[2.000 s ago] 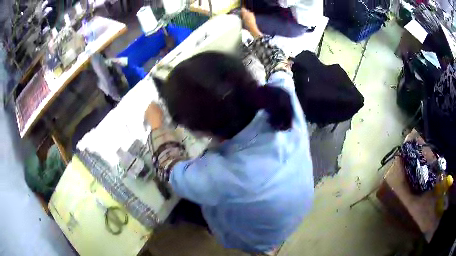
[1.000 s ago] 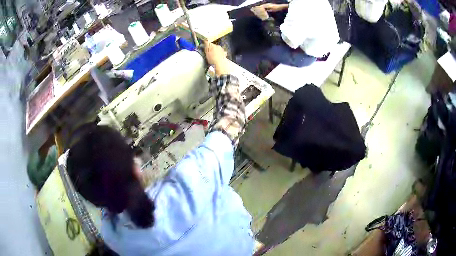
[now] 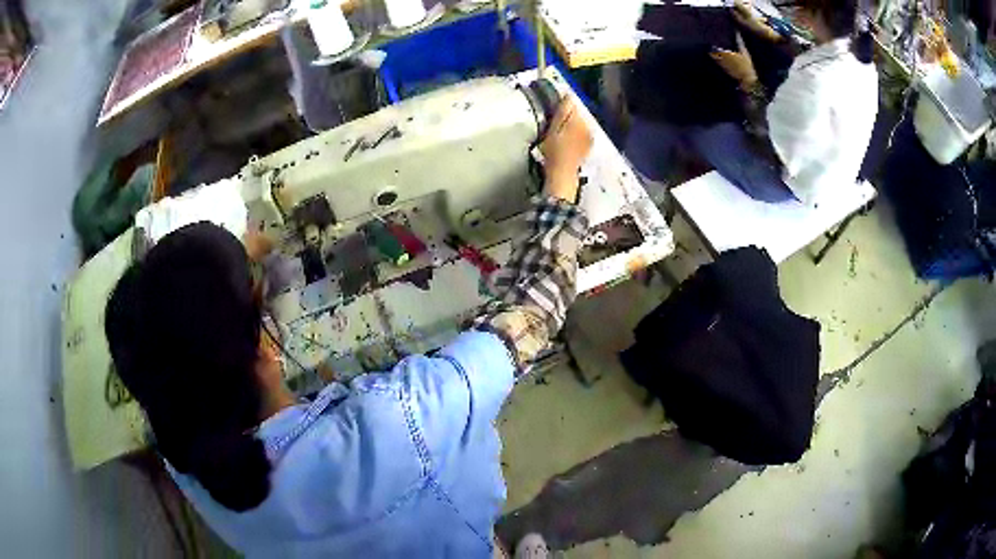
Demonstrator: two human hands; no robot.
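Neither of my hands is in view. In front of me stands a long cream sewing machine (image 3: 426, 142) on a scuffed pale table. A seated person in a light blue shirt (image 3: 371, 459) bends over it, one hand on the dark handwheel (image 3: 543, 104) at the right end. Their other hand is near the needle end, mostly hidden by the head. A green-handled tool (image 3: 388, 240) and a small red tool (image 3: 477, 258) lie on the machine bed. A dark tray (image 3: 612, 238) is set in the table's right corner.
A yellowish extension board (image 3: 93, 371) is at the left. A blue crate (image 3: 464, 55) and white thread cones (image 3: 328, 27) are behind the machine. A dark cloth-covered heap (image 3: 732, 349) stands at the right. Another person in white (image 3: 825, 120) sits at the upper right.
The view has shifted. The person's head has moved off the machine, uncovering it. Their right hand has moved from the thread stand pole down to the handwheel.
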